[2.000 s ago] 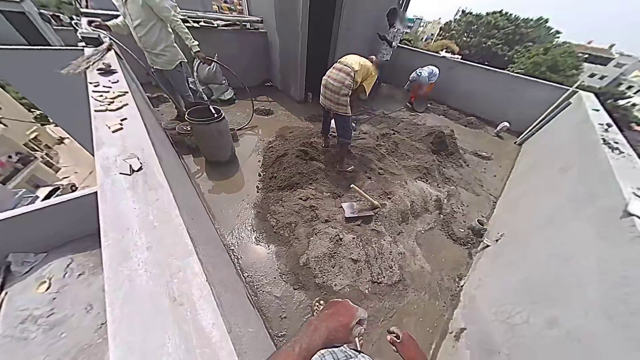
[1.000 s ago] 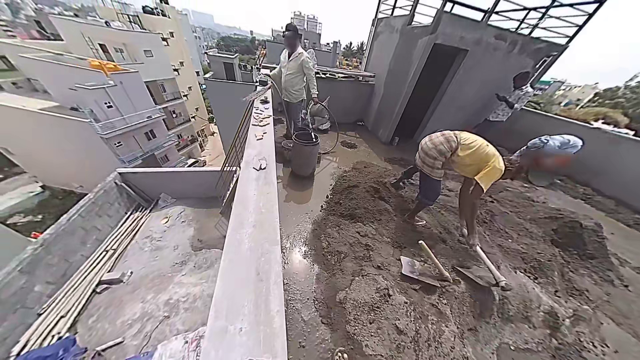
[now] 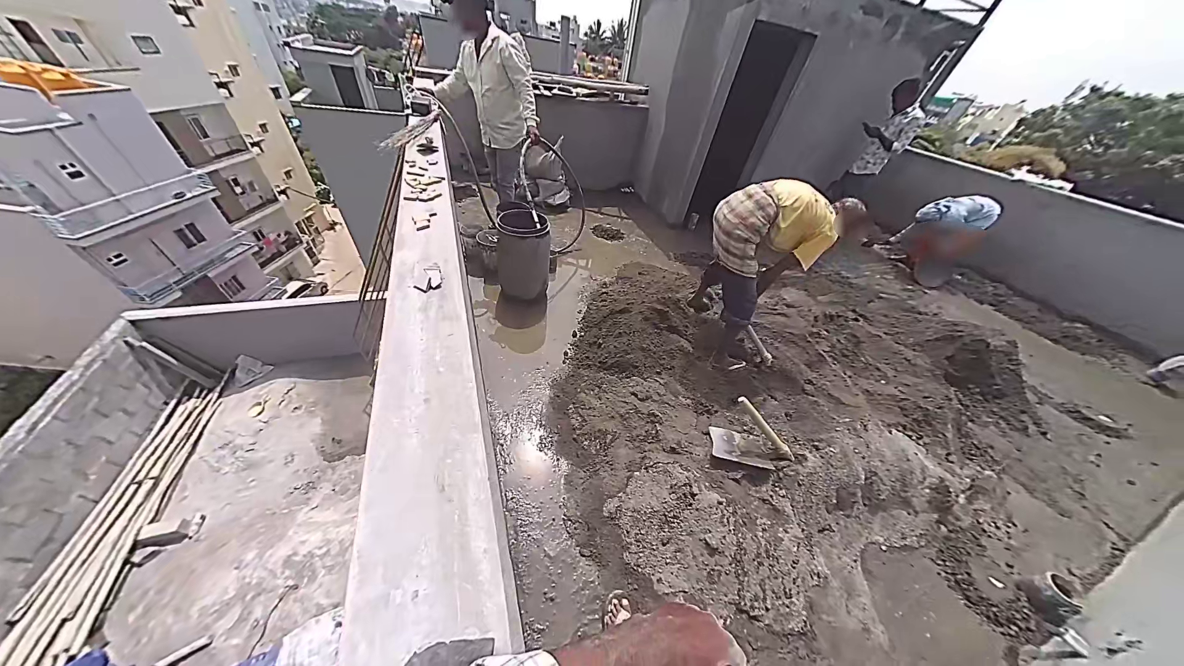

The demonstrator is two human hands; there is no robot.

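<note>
At the bottom edge a bare, reddish limb (image 3: 652, 638) shows, cut off by the frame; I cannot tell whether it is my forearm and left hand or my knee. No object shows in it. Checked cloth (image 3: 518, 659) lies at its left end, and a bare foot (image 3: 618, 608) shows just above it. My right hand is not in view. Beyond the limb spreads a heap of wet sand or mortar (image 3: 731, 527). On the heap lies a hoe (image 3: 745, 446) with a broad metal blade and a wooden handle.
A person in a yellow shirt (image 3: 797, 217) bends over another wooden handle (image 3: 758, 347). Another person (image 3: 953, 222) stoops farther right. A person holds a hose (image 3: 581, 199) near a dark drum (image 3: 523, 254). The parapet (image 3: 430, 481) bears small pieces; water (image 3: 532, 398) pools beside it.
The view has swung left. The person in yellow, who was reaching toward a second hoe a second ago, now has that tool's handle close to the feet.
</note>
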